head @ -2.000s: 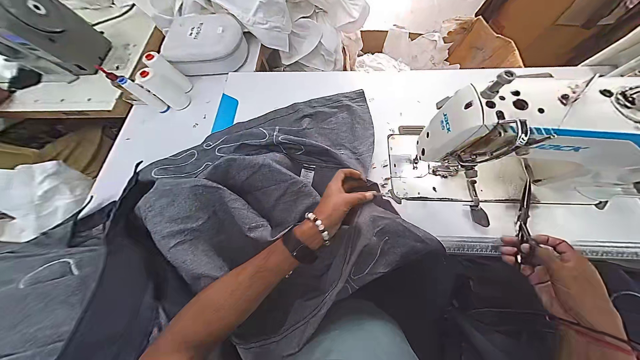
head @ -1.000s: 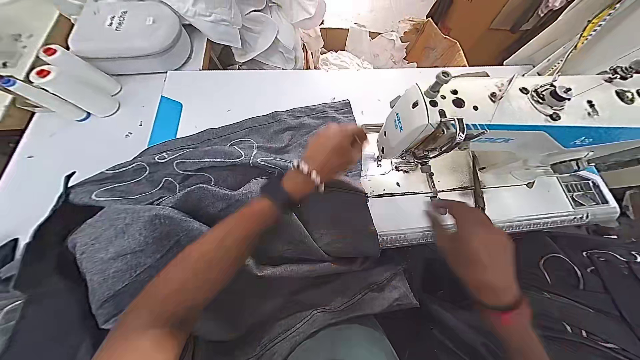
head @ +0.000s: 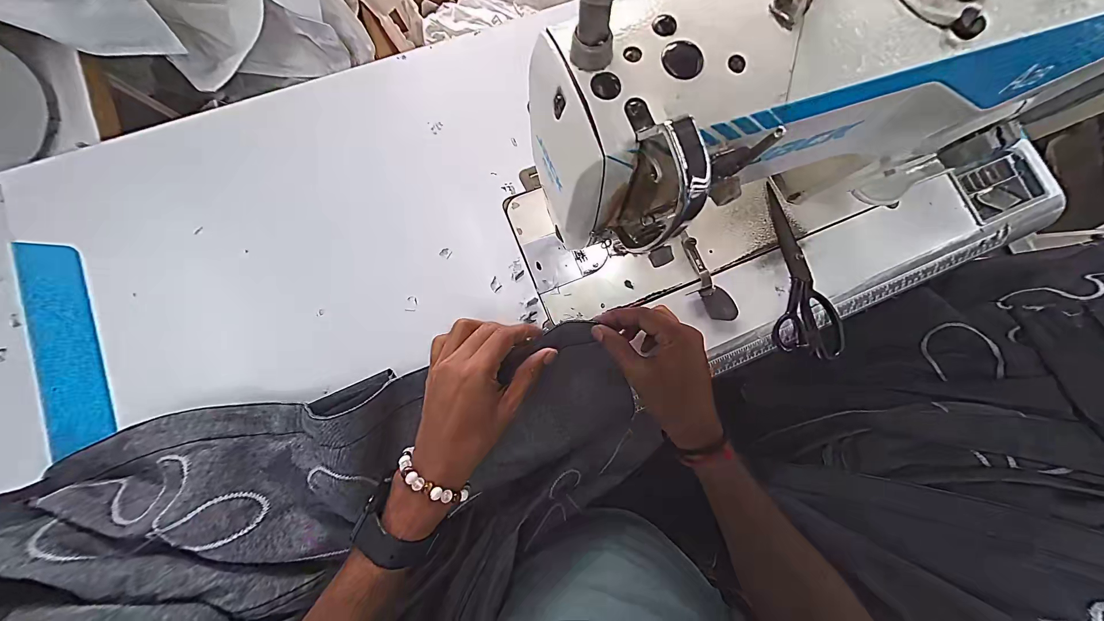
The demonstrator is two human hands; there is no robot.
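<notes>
Dark grey fabric (head: 569, 397) with white stitched curves spreads over my lap and the table's front edge. My left hand (head: 474, 379) pinches its upper edge between thumb and fingers. Just to the right, my right hand (head: 660, 362) pinches the same edge with thumb and forefinger. This edge lies just in front of the needle plate of a white and blue sewing machine (head: 578, 147), and its lit needle area is behind my hands. Black-handled scissors (head: 802, 293) rest on the machine bed, right of my right hand, with the handles toward me.
The white table (head: 302, 241) bears thread scraps and a blue strip (head: 65, 345) at the left. White cloth pieces (head: 233, 43) hang beyond its far edge. More dark fabric (head: 906, 448) with white stitching lies at the right.
My right hand held the scissors two seconds ago; they now lie on the machine bed. Both hands have come together at the fabric edge. The view has moved closer to the machine.
</notes>
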